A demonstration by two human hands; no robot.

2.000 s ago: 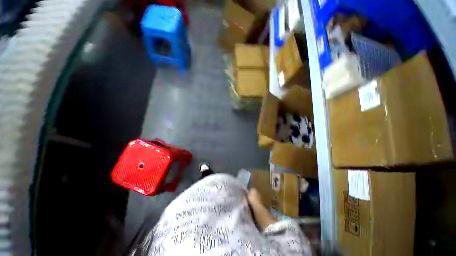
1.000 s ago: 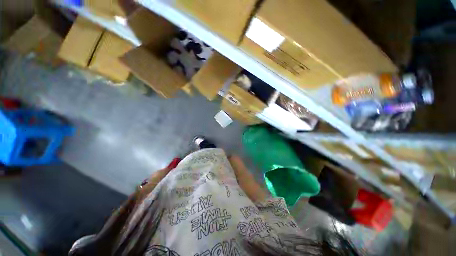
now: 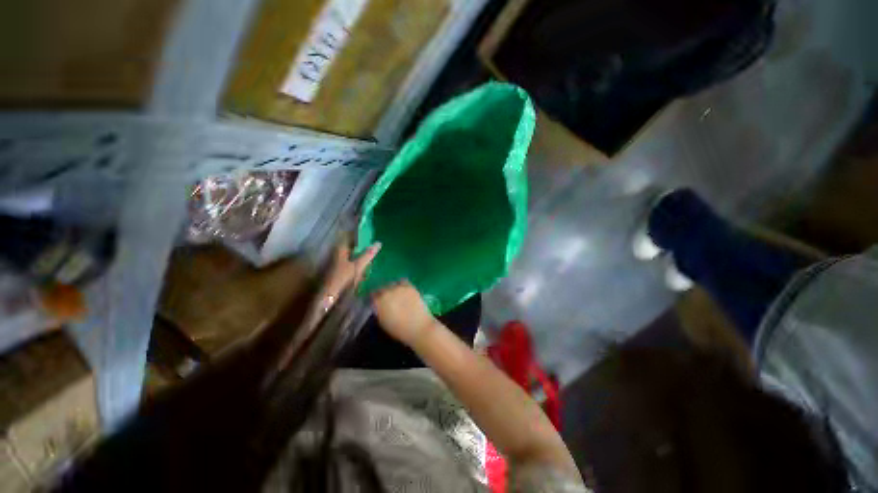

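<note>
A green sack (image 3: 443,207) stands with its wide mouth open towards me in the middle of the view. Its inside is dark and I cannot make out any contents. My left hand (image 3: 339,279) is at the near left rim, with the thumb over the edge. My right hand (image 3: 400,306) is at the near rim beside it, gripping the edge, its fingertips partly hidden by the sack. Both hands are bare and somewhat blurred.
Grey shelving (image 3: 178,125) with a labelled brown carton (image 3: 337,72) is at the left. A carton with black contents (image 3: 626,58) is at the upper right. Another person's dark blue leg (image 3: 708,226) is at the right. A red object (image 3: 515,356) is near my right forearm.
My view has turned to the sack, which was upright beside the shelving and now fills the centre. Both hands have come onto its rim. The blue stool has left the view.
</note>
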